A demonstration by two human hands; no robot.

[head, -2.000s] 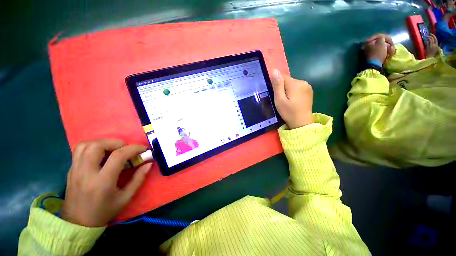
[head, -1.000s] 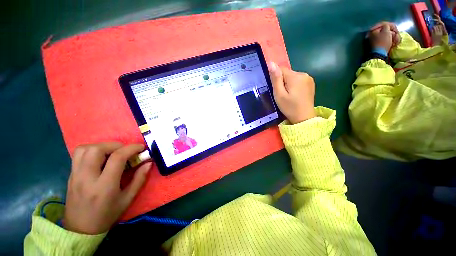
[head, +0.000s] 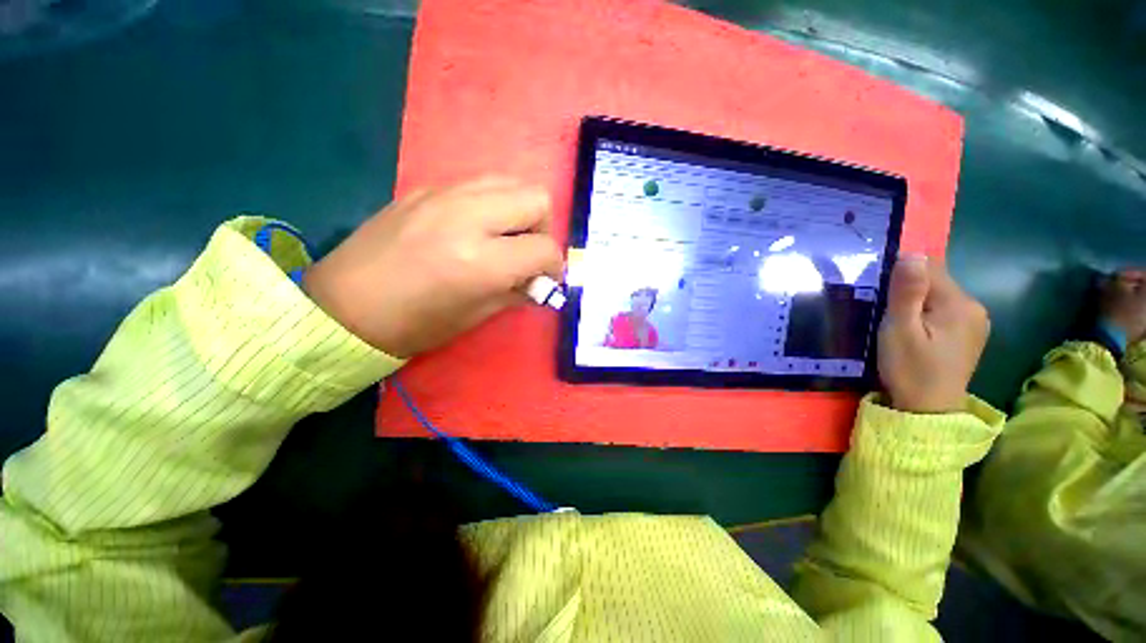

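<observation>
The tablet (head: 729,251) lies on a red-orange foam pad (head: 503,113), its screen lit with a small figure in red and a dark box. My left hand (head: 440,261) pinches a small white-tipped test plug (head: 547,293) just beside the tablet's left short edge; whether the tip touches the port is hard to tell. A small yellow tab (head: 577,258) shows on that edge above the plug. My right hand (head: 931,333) grips the tablet's right short edge, thumb on top.
The pad rests on a glossy dark-green belt (head: 163,163). A blue cord (head: 484,469) runs below my left wrist towards my lap. A neighbouring person's yellow sleeve (head: 1075,402) and hand are at the right edge.
The view has swung, so the tablet and pad appear further right and tilted the other way. The plug's white tip now shows more, beside the edge. My right hand still holds the tablet.
</observation>
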